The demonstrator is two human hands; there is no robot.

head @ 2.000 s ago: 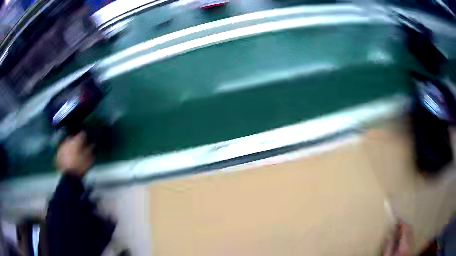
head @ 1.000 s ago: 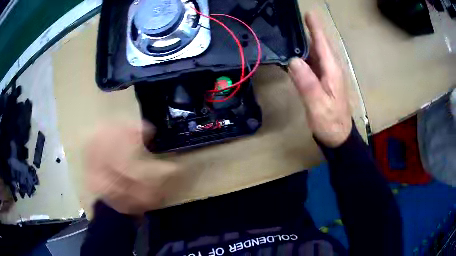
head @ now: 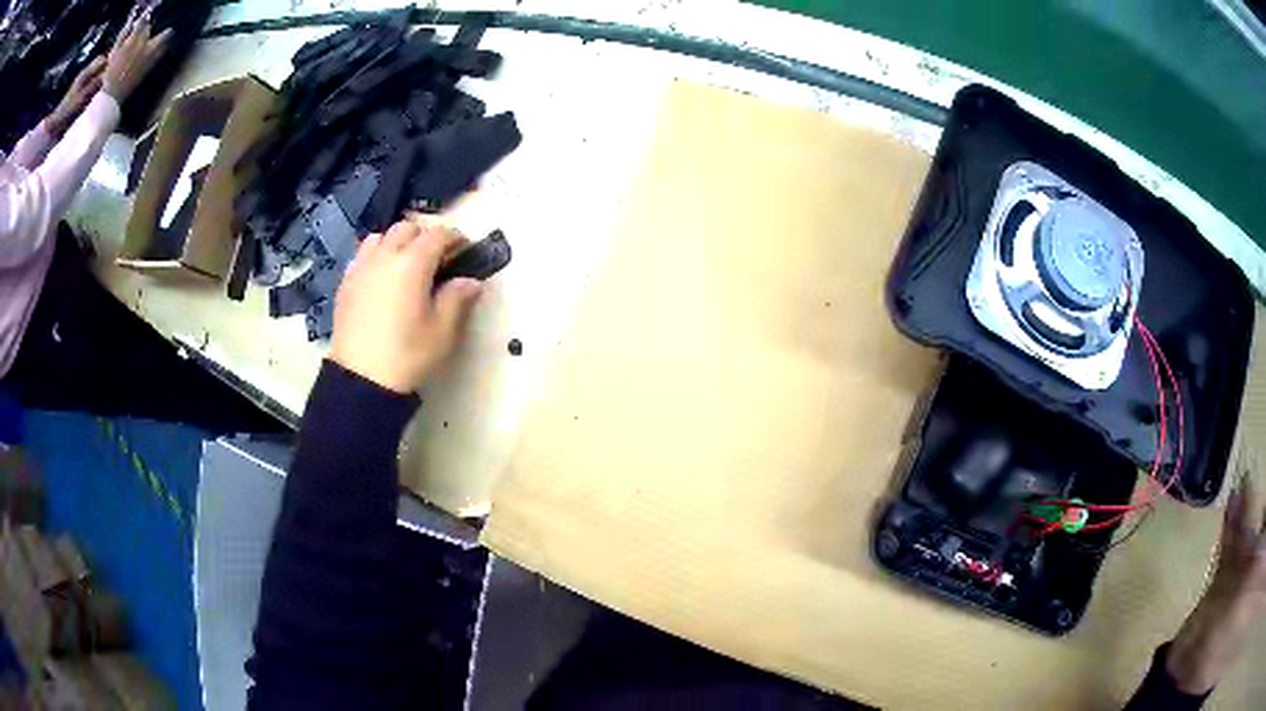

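Note:
My left hand (head: 403,303) is beside the strip pile (head: 354,153) and pinches a dark foam strip (head: 479,257) between thumb and fingers. The opened speaker lies on the cardboard at the right. Its front housing (head: 1194,299) carries the silver-grey speaker (head: 1072,264) facing magnet up. It overlaps the far edge of the rear housing (head: 993,465), which shows a green round part (head: 1069,517) inside. Red wires (head: 1173,403) join both halves. My right hand (head: 1229,597) is at the right picture edge, partly cut off, near the housings; its fingers are unclear.
An open carton (head: 250,118) stands left of the pile. Another person's hands and pink sleeves (head: 70,167) are at the upper left. A tan cardboard sheet (head: 694,375) covers the bench. The green conveyor (head: 1041,56) runs behind. A small dark bit (head: 515,346) lies near my left hand.
The view has turned left, so the housings now sit at the right. My left hand has moved from beside the rear housing to the pile and taken hold of a foam strip.

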